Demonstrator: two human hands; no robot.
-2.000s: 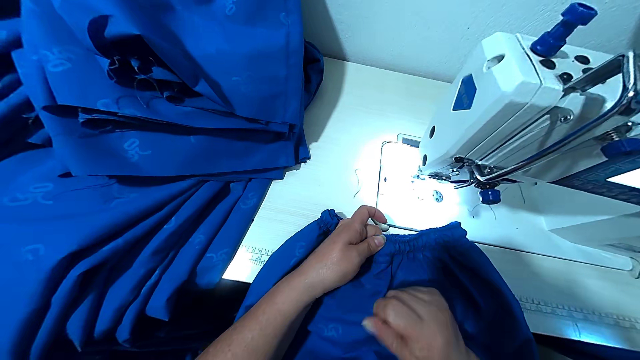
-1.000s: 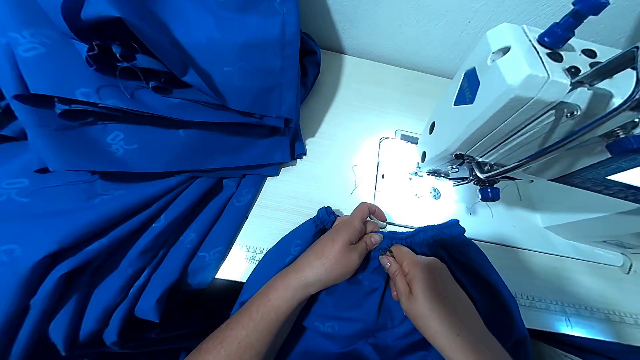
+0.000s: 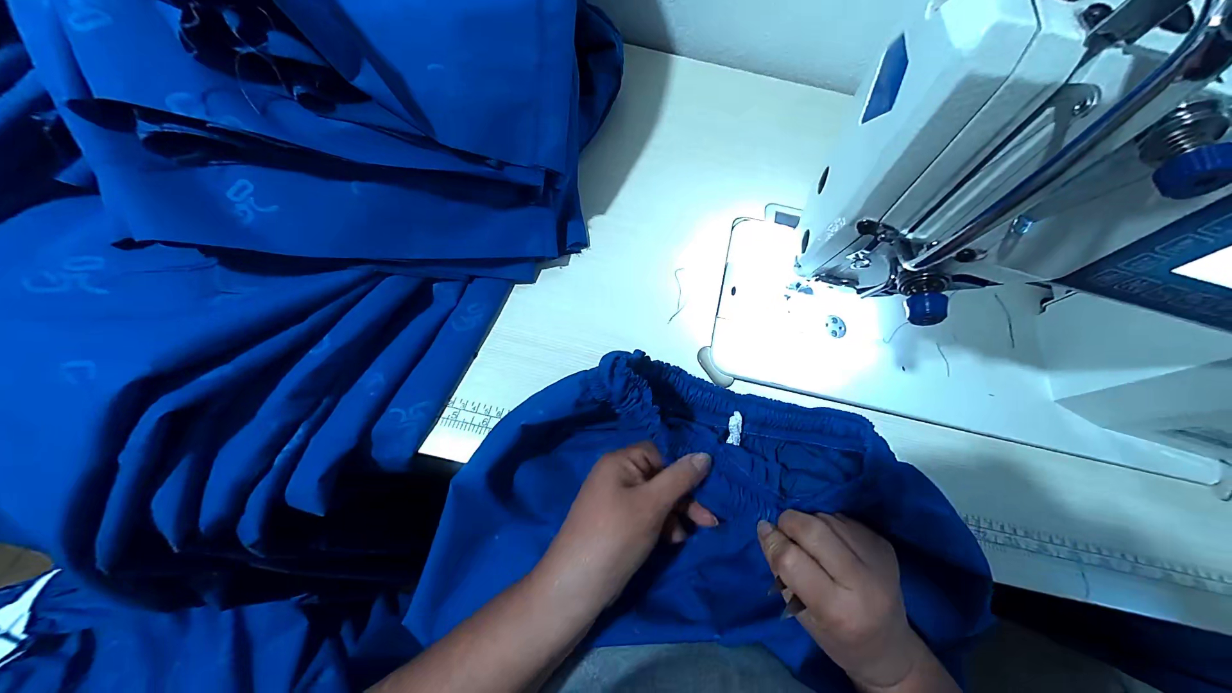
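A blue cloth garment (image 3: 539, 481) with a gathered elastic waistband lies over the near table edge and my lap. My left hand (image 3: 640, 510) pinches the front of the waistband between thumb and fingers. To its right, my right hand (image 3: 833, 577) grips the same band and also has a small pointed dark metal tool under its fingers, mostly hidden. Inside the spread waist opening a small white tag or elastic end (image 3: 734, 428) shows. Beyond the garment stands a white sewing machine (image 3: 953, 125), its needle area brightly lit.
Stacked and folded blue cloth pieces (image 3: 385, 207) fill the left side, with more blue fabric (image 3: 221, 645) below. A measuring scale (image 3: 472, 416) runs along the near edge of the pale table (image 3: 616, 260). Loose threads lie near the machine's plate (image 3: 770, 337).
The waistband, pinched together before, is now spread, showing its inside and the white piece. My right hand has come from below to the band, then moved with it towards my body.
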